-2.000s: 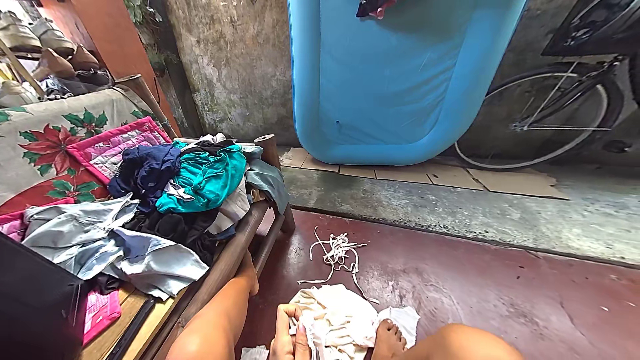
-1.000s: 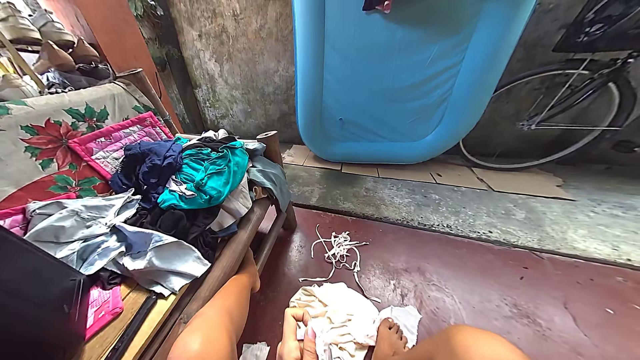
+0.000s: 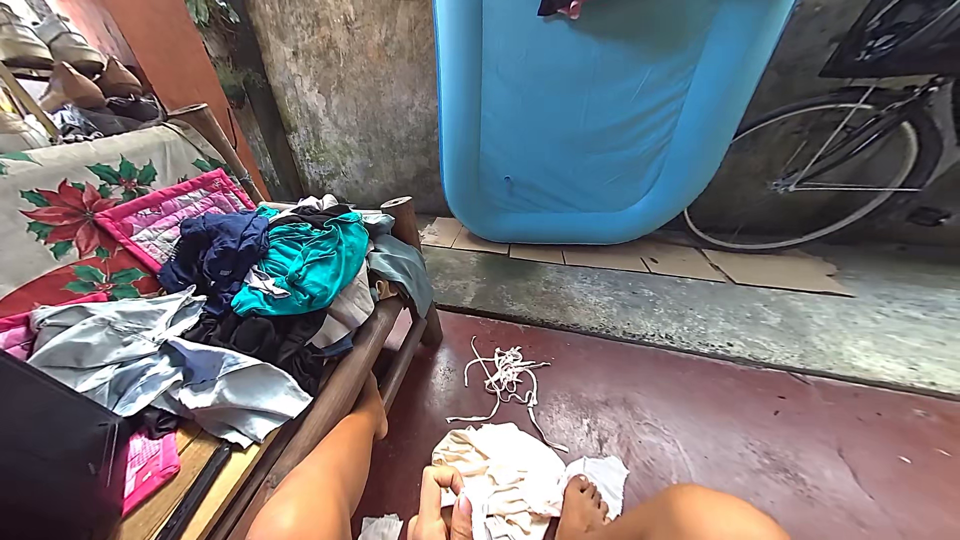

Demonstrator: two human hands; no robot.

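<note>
A hand, which looks like my left hand (image 3: 441, 504), shows at the bottom edge, its forefinger bent and its thumb beside it. It is over the left side of a crumpled cream cloth (image 3: 517, 469) on the floor; whether the fingers pinch any fabric cannot be told. My right hand is not in view. A bare foot rests at the cloth's right side, partly on a white scrap (image 3: 609, 480). Another pale scrap (image 3: 381, 527) is left of the hand. Beyond the cloth is a loose tangle of white fabric strips (image 3: 508, 375).
On the left, a wooden bench (image 3: 352, 360) bears piled clothes, with a teal garment (image 3: 311, 262) and a grey satin cloth (image 3: 142, 360), beside a dark object (image 3: 52, 442). Behind are a blue inflatable pool (image 3: 592, 120), cardboard (image 3: 772, 271), a concrete ledge (image 3: 540, 296) and a bicycle (image 3: 817, 172).
The visible hand's fingers have shifted at the cream cloth, and the forefinger is now more bent than two seconds ago. The strips and the piled clothes have not plainly moved.
</note>
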